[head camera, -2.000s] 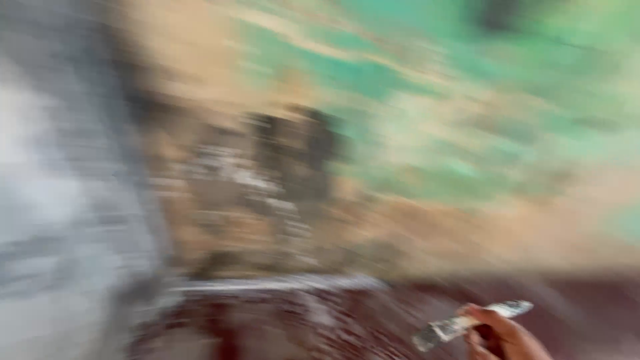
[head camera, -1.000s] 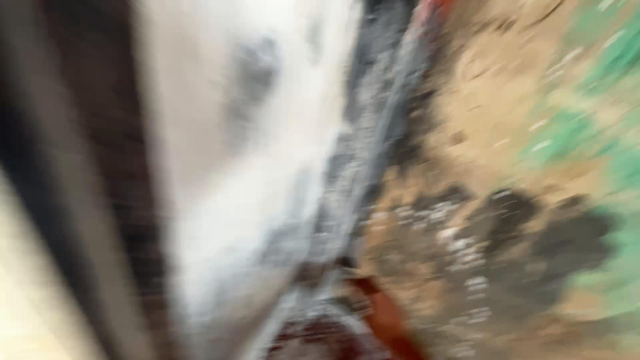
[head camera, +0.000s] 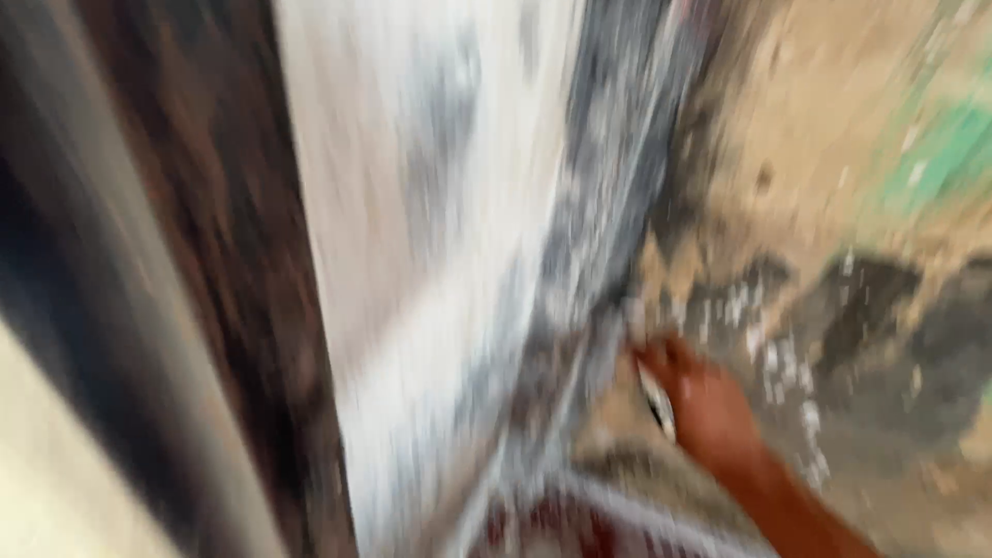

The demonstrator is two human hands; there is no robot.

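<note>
My right hand (head camera: 701, 403) reaches in from the lower right, its fingers closed around a small paint-smeared brush (head camera: 659, 407). The brush's lighter end shows below the fingers; its other end is blurred near the corner. The fingertips are beside the grey-painted edge strip (head camera: 612, 155) where the white-grey panel meets the wall. Whether the brush touches the surface cannot be told. To the right is a peeling wall (head camera: 814, 155) with tan, green and dark patches and white specks. My left hand is out of view.
A white and grey painted surface (head camera: 434, 232) stands left of the corner. Farther left are a dark brown vertical board (head camera: 232, 256) and a blurred greyish bar (head camera: 147, 256). A dark red surface with white smears (head camera: 550, 527) lies at the bottom.
The view has swung left to the corner. My right hand with the brush, earlier low over the dark red surface, is now up beside the grey edge strip.
</note>
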